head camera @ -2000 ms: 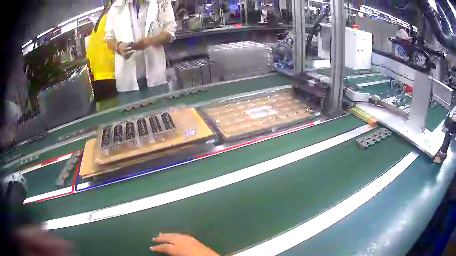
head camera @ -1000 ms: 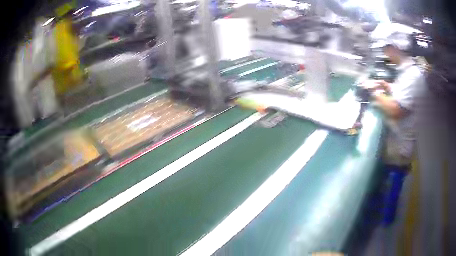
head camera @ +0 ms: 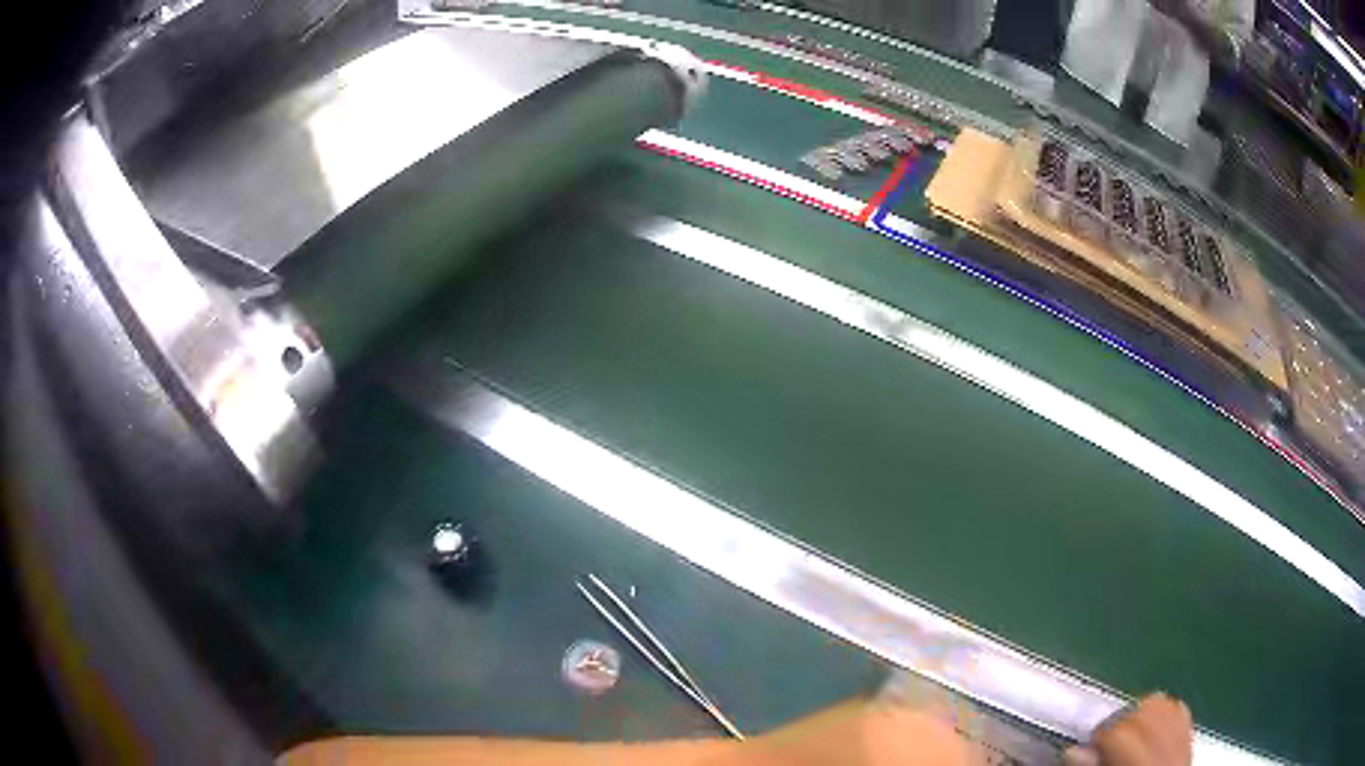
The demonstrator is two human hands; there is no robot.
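A grey, scalloped piece that looks like a carrier plate (head camera: 1021, 733) lies at the bottom edge, between my hands, partly cut off. My left forearm crosses the bottom edge and my left hand (head camera: 910, 730) is at the piece's left end, its fingers blurred. My right hand (head camera: 1145, 733) is curled at its right end. Thin silver tweezers (head camera: 656, 654) lie on the dark green surface, legs slightly apart. A clear disc with a metallic centre (head camera: 593, 666) lies left of them. A round black component with a bright top (head camera: 449, 545) stands farther left.
A green belt with white strips (head camera: 719, 542) runs beyond the hands. Its roller end (head camera: 494, 187) and metal frame (head camera: 247, 389) are at left. Silver carriers (head camera: 868, 150) lie beyond. A clear tray of dark parts (head camera: 1138, 210) sits on brown board (head camera: 973, 177); people's clothing shows behind.
The view has swung from the right end of the line to the left. The roller, tweezers, disc and black component have come into view, as have both hands at the bottom.
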